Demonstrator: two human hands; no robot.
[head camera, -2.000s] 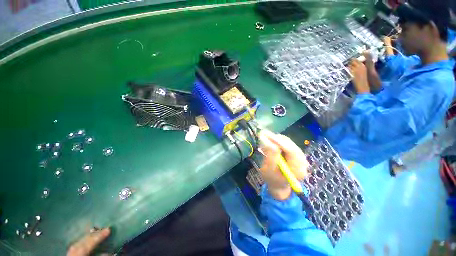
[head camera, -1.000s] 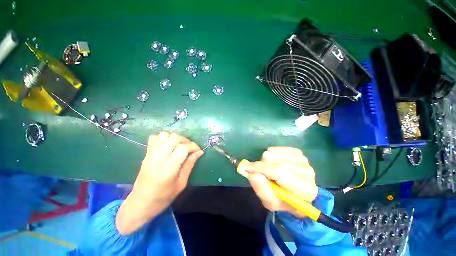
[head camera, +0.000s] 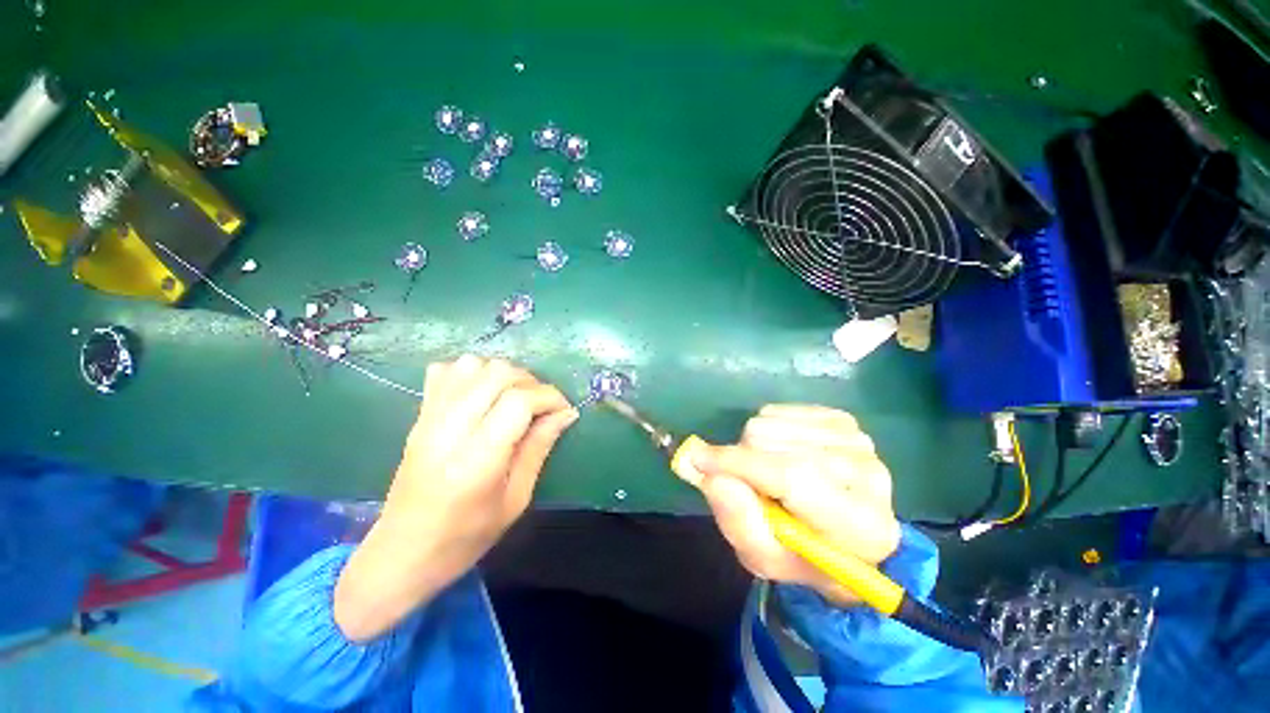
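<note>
My left hand (head camera: 481, 439) grips the thin silvery solder wire (head camera: 366, 372), which runs from the yellow reel stand (head camera: 163, 230). The wire's end reaches a small round board (head camera: 610, 383) lying on the green mat. My right hand (head camera: 808, 488) holds the yellow soldering iron (head camera: 822, 557), its metal tip at that board's lower edge. More small round boards (head camera: 552, 256) lie loose farther back. One board (head camera: 515, 309) with a thin dark leg lies just behind my left hand. A tangled pile of small dark-legged components (head camera: 323, 332) lies beside the solder wire.
A black fan (head camera: 850, 223) with a round grille stands back right. Beside it are the blue soldering station (head camera: 1010, 334), a black holder (head camera: 1149, 181) and tan cleaning wool (head camera: 1150, 334). Round housings (head camera: 106, 359) lie at left. A clear blister tray (head camera: 1065, 641) is lower right.
Since two seconds ago the view has turned down to the bench, and both hands now meet at one board. Over the last second the hands stay nearly still and the view shifts slightly.
</note>
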